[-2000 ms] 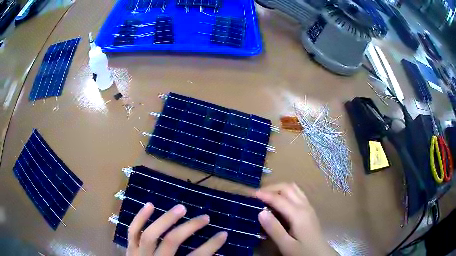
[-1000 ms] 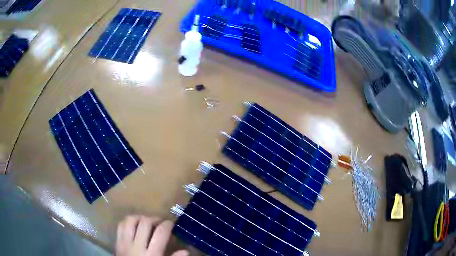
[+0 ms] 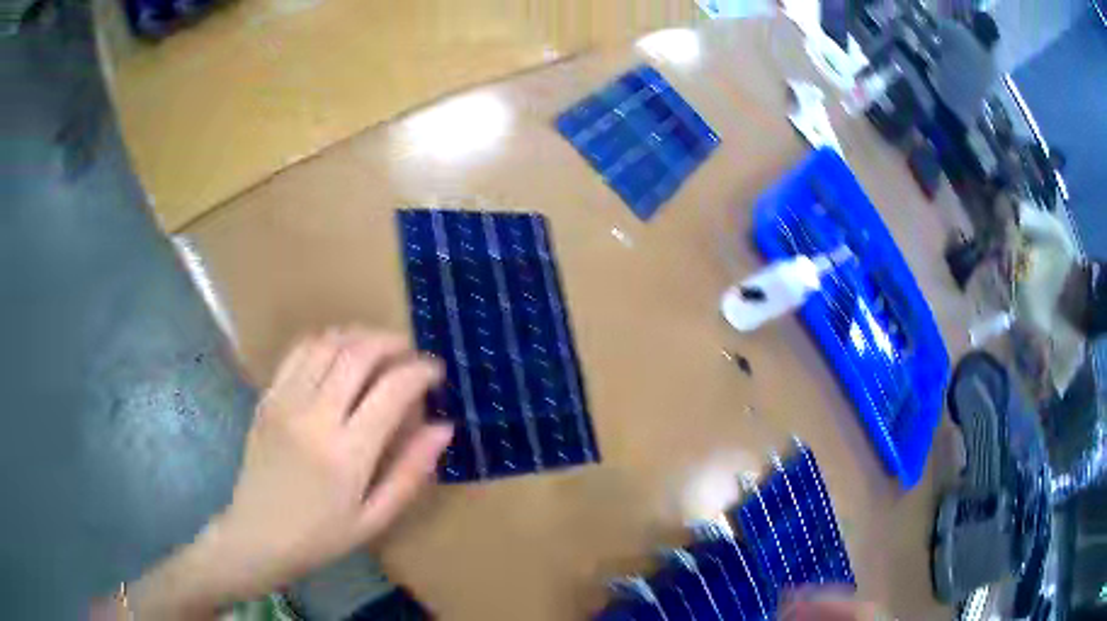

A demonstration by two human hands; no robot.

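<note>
A dark blue solar cell with pale parallel lines lies on the bench in front of me. My left hand is at its left edge, fingers bent and apart, fingertips over the edge; blur hides whether they touch it. Two dark cell piles with silver ribbon ends lie at the bottom, a nearer one and one beside it. Only a small blurred part of my right hand shows at the bottom edge, by these piles; its grip is hidden.
A brighter blue cell lies beyond. A white squeeze bottle lies near the blue tray, with a small black scrap nearby. A grey device stands at right. Grey floor shows past the bench edge at left.
The view has swung left, so the bench things sit further right and turned. My left hand has moved from beside the near pile to the separate cell at left.
</note>
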